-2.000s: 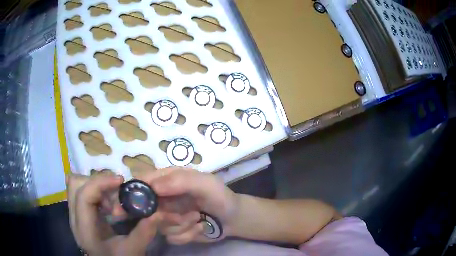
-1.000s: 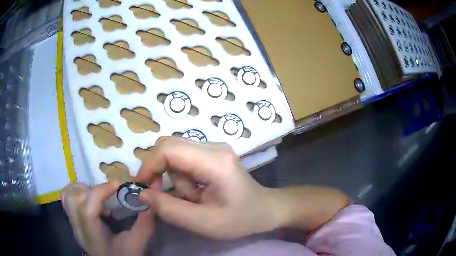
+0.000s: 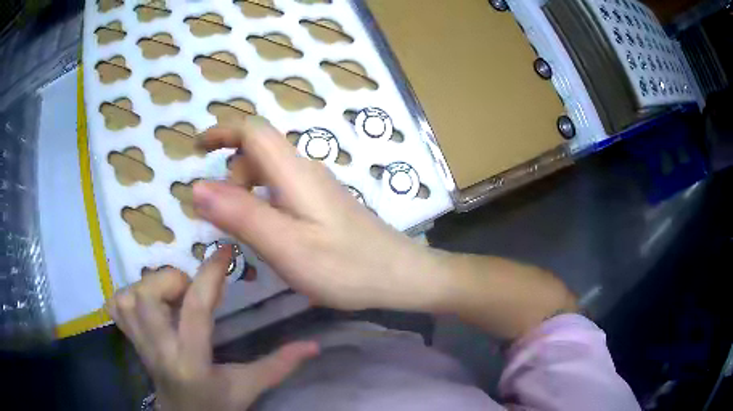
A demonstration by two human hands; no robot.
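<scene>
The white foam tray point(image 3: 189, 56) lies in front of me with rows of cut-outs. Pale ring-faced round parts, such as one at the right point(image 3: 374, 124), sit in several cut-outs. Another round part point(image 3: 233, 262) sits in a near-edge cut-out, partly under a fingertip. My left hand point(image 3: 189, 341) is at the tray's near left edge, fingers apart, the fingertip touching that part. My right hand point(image 3: 301, 213) is over the tray, thumb and index finger apart with nothing between them. Its other fingers and palm are mostly hidden, and it covers some seated parts.
A tan cardboard divider point(image 3: 466, 88) lies right of the foam, with dark round parts, including one point(image 3: 566, 126), along its right edge. Filled foam trays point(image 3: 643, 60) are stacked farther right above a blue edge. Clear plastic point(image 3: 20, 233) is at the left. A grey floor shows lower right.
The round part held between both hands is now in a near-edge cut-out. My right hand has moved up over the foam and its thumb and index finger have parted. My left hand has released its pinch.
</scene>
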